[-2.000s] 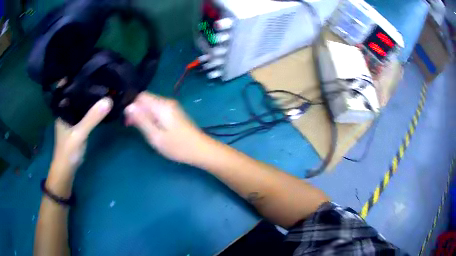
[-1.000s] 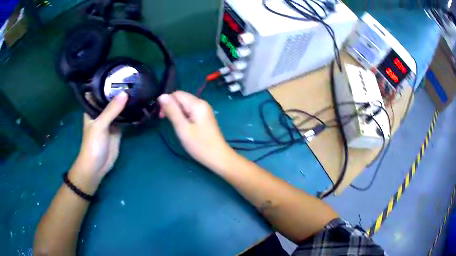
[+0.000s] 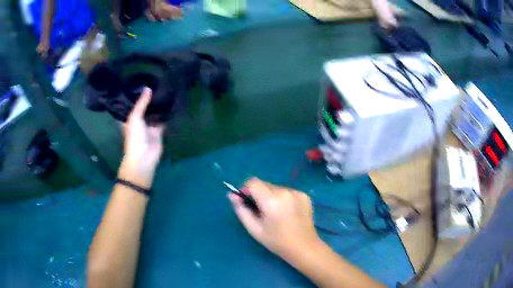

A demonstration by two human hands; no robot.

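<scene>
The frame is blurred by motion. My left hand (image 3: 143, 143) holds a black headset (image 3: 160, 84) over the dark green conveyor, thumb on an earcup. My right hand (image 3: 278, 216) is shut on a black plug with a thin silver tip (image 3: 233, 188), above the blue-green bench. The plug is clear of the headset. Its thin black cord seems to trail right towards a cable tangle (image 3: 374, 216).
At right stand a white power supply (image 3: 388, 126) with black cable on top, a cream test box (image 3: 462, 191) and a red-digit meter (image 3: 488, 140), on a cardboard mat (image 3: 402, 194). Another headset (image 3: 42, 154) lies at left. Other people's hands (image 3: 385, 12) show across the conveyor.
My left hand has moved the headset forward over the conveyor. My right hand has come away from the earcup with the plug. The view has swung left and up, showing more of the far side.
</scene>
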